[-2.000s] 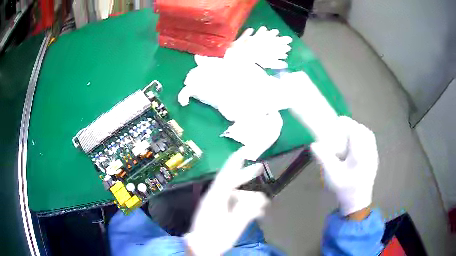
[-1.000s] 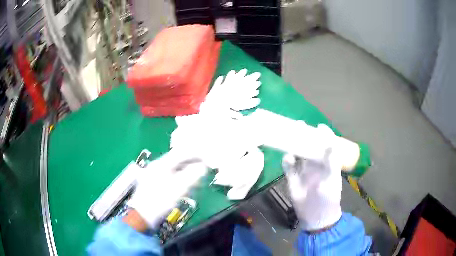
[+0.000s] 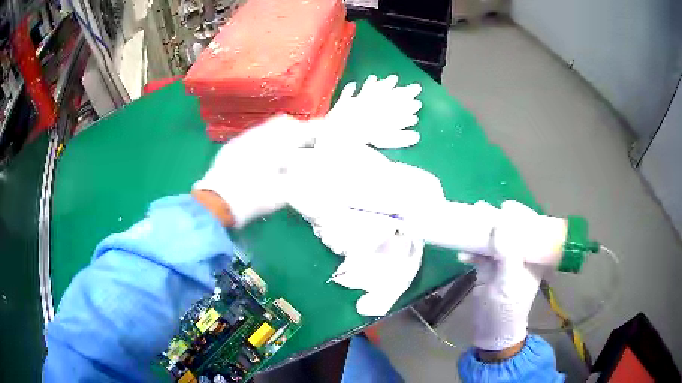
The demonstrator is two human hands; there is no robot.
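My right hand (image 3: 510, 258), in a white knit glove, is shut around a fat white glue syringe (image 3: 458, 224) with a green rear cap. The syringe points left; its thin needle with a purple hub (image 3: 392, 215) lies over the white cloth (image 3: 359, 179). My left hand (image 3: 258, 168), also white-gloved, is at the cloth's upper left part; its fingers blend into the white, so its grip cannot be told. Spare glove fingers (image 3: 389, 108) spread at the cloth's far end. A circuit board (image 3: 232, 333) lies at the near left, its heatsink side hidden by my left sleeve.
A thick stack of red-orange foam (image 3: 262, 63) stands at the back of the green bench mat (image 3: 134, 164). A metal rail (image 3: 46, 217) runs along the left. A black tote with red lining (image 3: 636, 359) is at the lower right. A thin hose (image 3: 615, 277) loops from the syringe cap.
My left hand has moved up and away from over the board to the cloth near the foam. My right hand still holds the syringe, now roughly level. The head view has shifted.
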